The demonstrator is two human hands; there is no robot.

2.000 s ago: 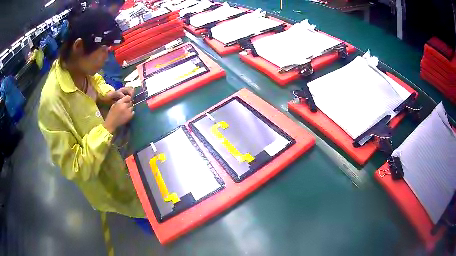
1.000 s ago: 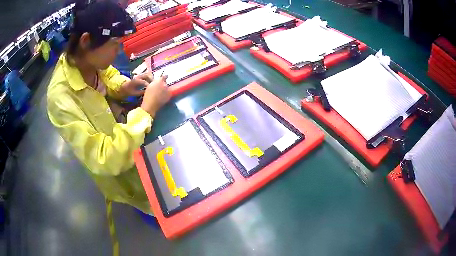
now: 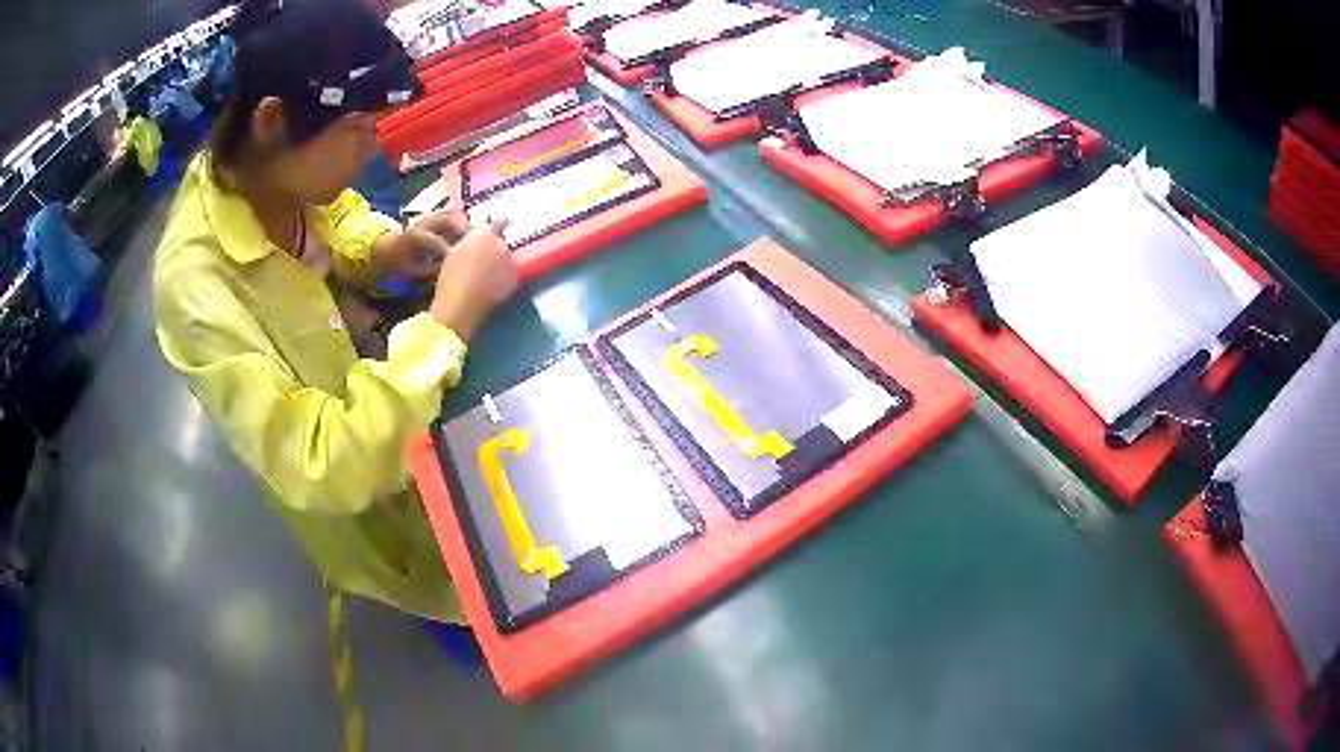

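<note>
A red foam tray (image 3: 764,547) lies on the green bench in front of me. It holds two display assemblies side by side, silver-grey backs up with black borders. The nearer-left display assembly (image 3: 606,467) and the right display assembly (image 3: 786,353) each carry a yellow bracket-shaped flex cable, a black patch and a small white label near the upper edge. Neither of my hands is in the picture, and nothing touches this tray.
A person in yellow (image 3: 316,338) works at another display tray (image 3: 647,206) at upper left. Clamped units under white sheets (image 3: 1110,287) on red trays line the right side. Red trays are stacked (image 3: 492,74) behind. Grey floor (image 3: 177,588) lies left.
The whole view has shifted, so the trays sit slightly further right. The other person's hands have moved over the near edge of their tray. The tray before me looks unchanged.
</note>
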